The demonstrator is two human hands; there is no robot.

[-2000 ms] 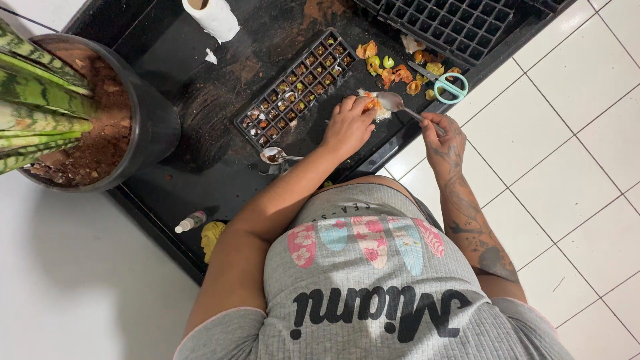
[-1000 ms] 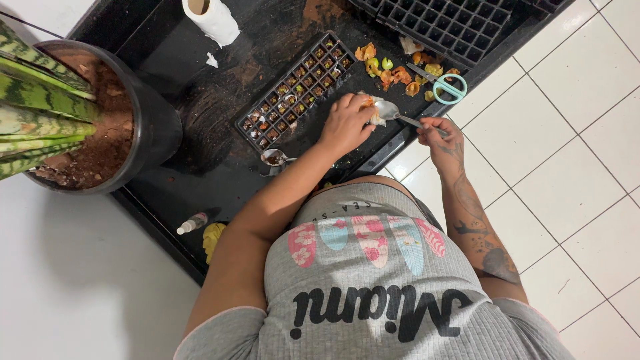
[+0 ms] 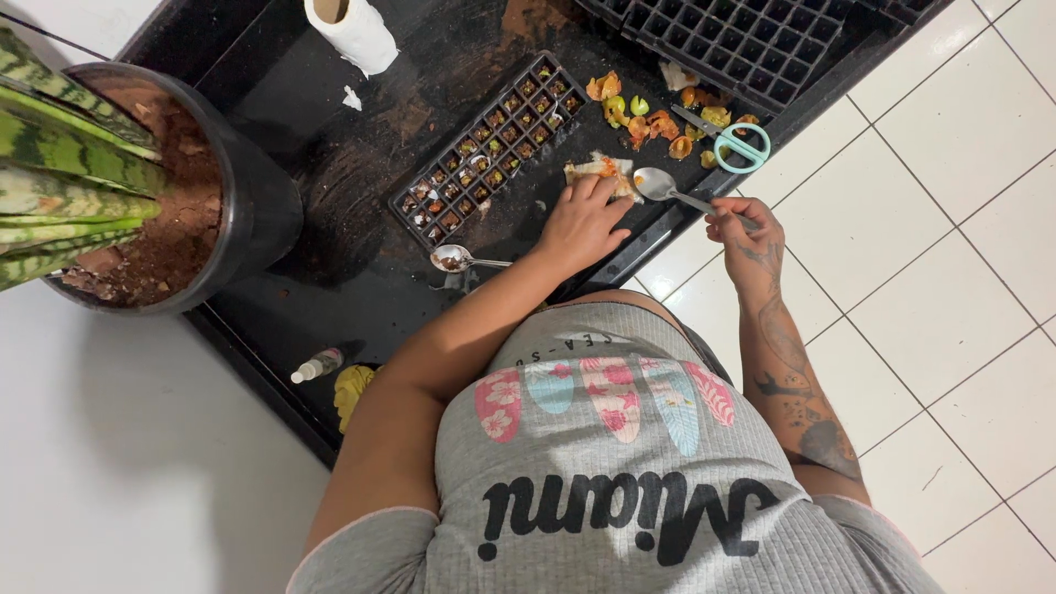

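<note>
My right hand (image 3: 747,239) grips the handle of a metal spoon (image 3: 654,184), whose bowl, with a small orange bit in it, is at the right edge of a stained paper towel (image 3: 582,171). My left hand (image 3: 584,223) rests with spread fingers on the near part of that paper, which bears orange pulp. Left of it lies a small black seedling tray (image 3: 495,148) whose cells hold dark soil, some with green or whitish bits. A second spoon (image 3: 451,258), soiled with dark matter, lies below the tray beside my left forearm.
Scissors (image 3: 742,148) with mint handles lie beside orange and yellow peel pieces (image 3: 662,125). Larger black cell trays (image 3: 742,41) stand at the back right. A paper roll (image 3: 355,33), a potted snake plant (image 3: 74,165), a small bottle (image 3: 318,365) and a yellow cloth-like item (image 3: 353,396) are to the left.
The spoon in my right hand has shifted off the paper's middle to its right edge. My left hand stays at the paper, its fingers now more spread.
</note>
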